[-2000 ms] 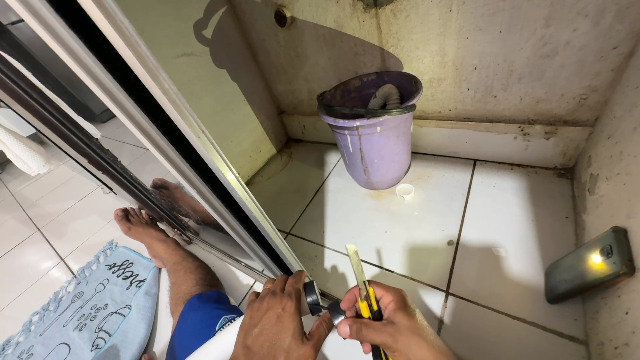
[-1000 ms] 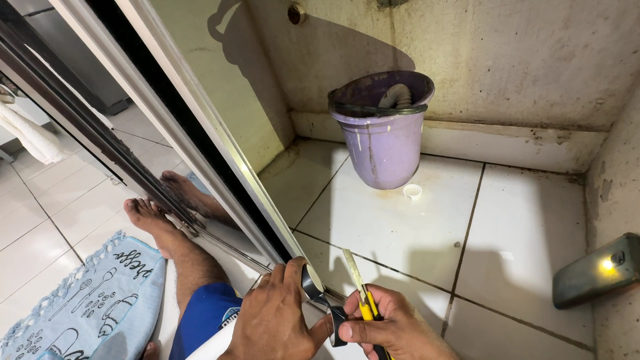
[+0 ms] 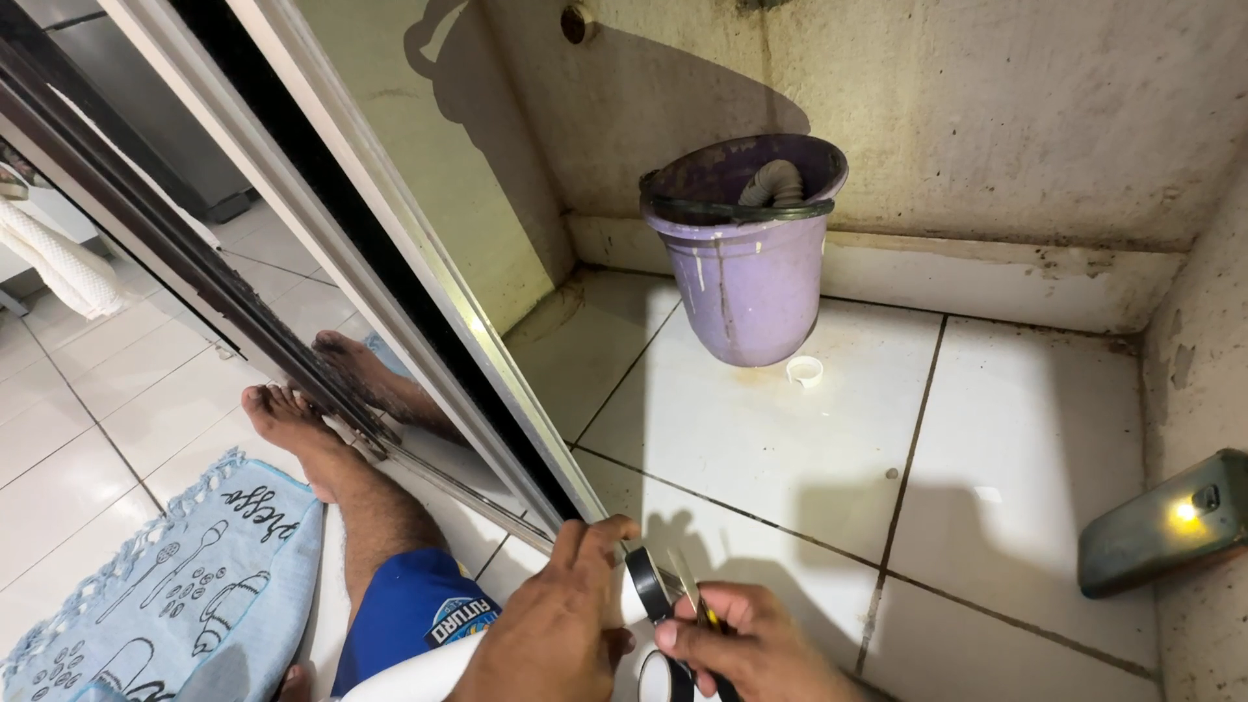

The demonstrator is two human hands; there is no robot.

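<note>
Near the bottom centre, my left hand (image 3: 561,614) holds one end of a white tube or pipe (image 3: 419,680) that has black tape (image 3: 647,583) at its end. My right hand (image 3: 746,639) grips a yellow and black utility knife (image 3: 710,616), its blade (image 3: 685,577) pointing up beside the tape. Fingertips of the right hand touch the black tape, and a roll of tape (image 3: 667,680) hangs just under them. How the tape joins the tube is partly hidden by my fingers.
A purple bucket (image 3: 749,283) with a grey corrugated hose (image 3: 773,183) stands by the back wall, a white plastic ring (image 3: 804,370) before it. A lit phone (image 3: 1160,526) leans at the right wall. Left are a sliding door frame (image 3: 429,253), my foot and a blue cloth (image 3: 175,604).
The knife blade, seen standing clear to the right of the tape before, is now close against it. The black tape shows more of its width between my hands.
</note>
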